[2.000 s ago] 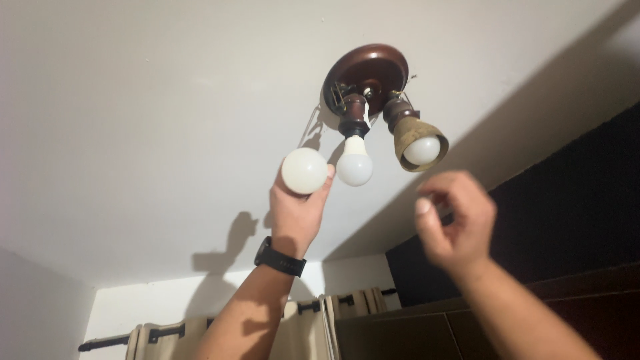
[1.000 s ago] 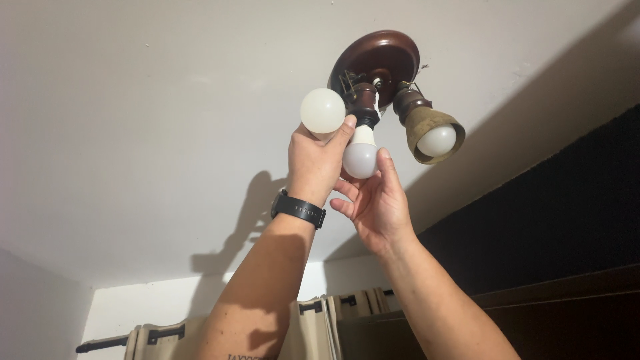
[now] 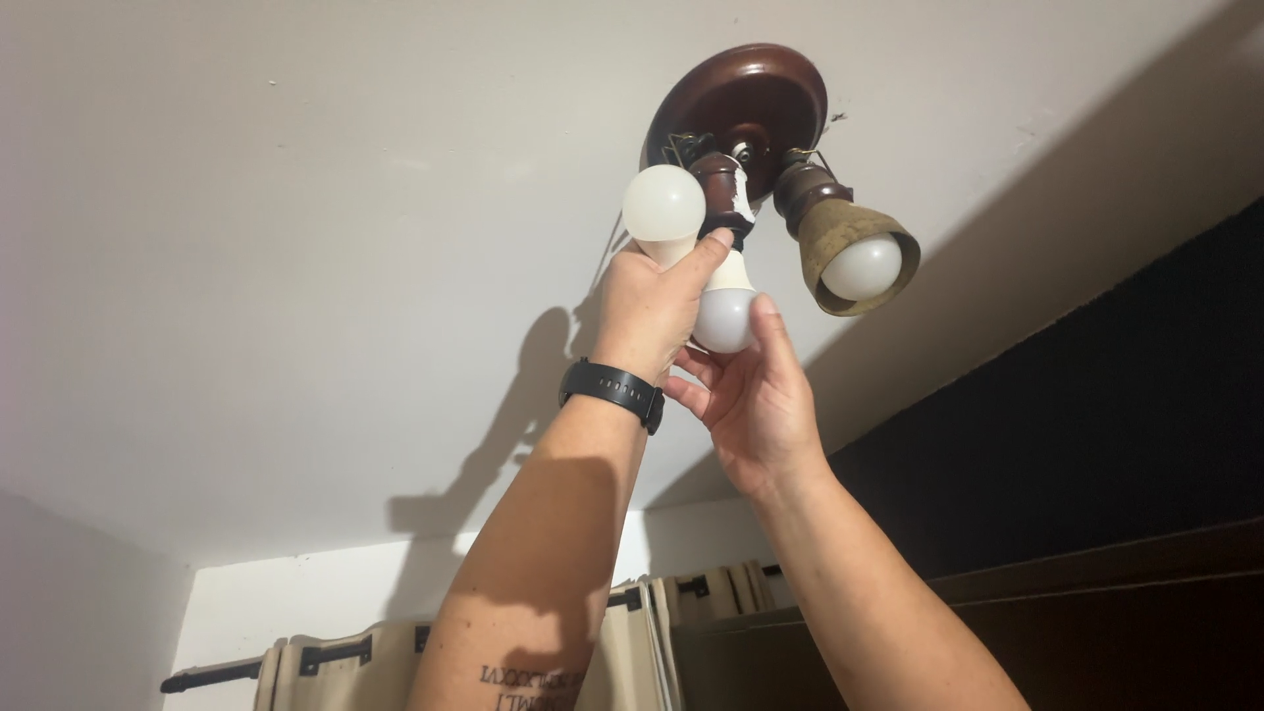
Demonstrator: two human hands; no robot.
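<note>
My left hand [image 3: 652, 306], with a black watch band on its wrist, holds a white light bulb [image 3: 664, 205] upright, dome up. Its thumb reaches the neck of a second bulb [image 3: 726, 316], which hangs dome down from the middle socket [image 3: 726, 193] of a dark reddish-brown ceiling lamp [image 3: 755, 89]. Around that second bulb's dome are the fingers and thumb of my right hand [image 3: 760, 405]. The left hand's fingers are partly hidden behind the bulbs.
Right of the hands, a third bulb [image 3: 862, 267] sits in a brownish lamp shade [image 3: 825, 247]. Below are beige curtains [image 3: 370, 671] on a black rod [image 3: 212, 677]. A dark wall panel [image 3: 1066, 395] runs along the right.
My right hand has moved left and up from below the shaded bulb to the middle bulb. My left hand, still with its bulb, has moved up beside the middle socket.
</note>
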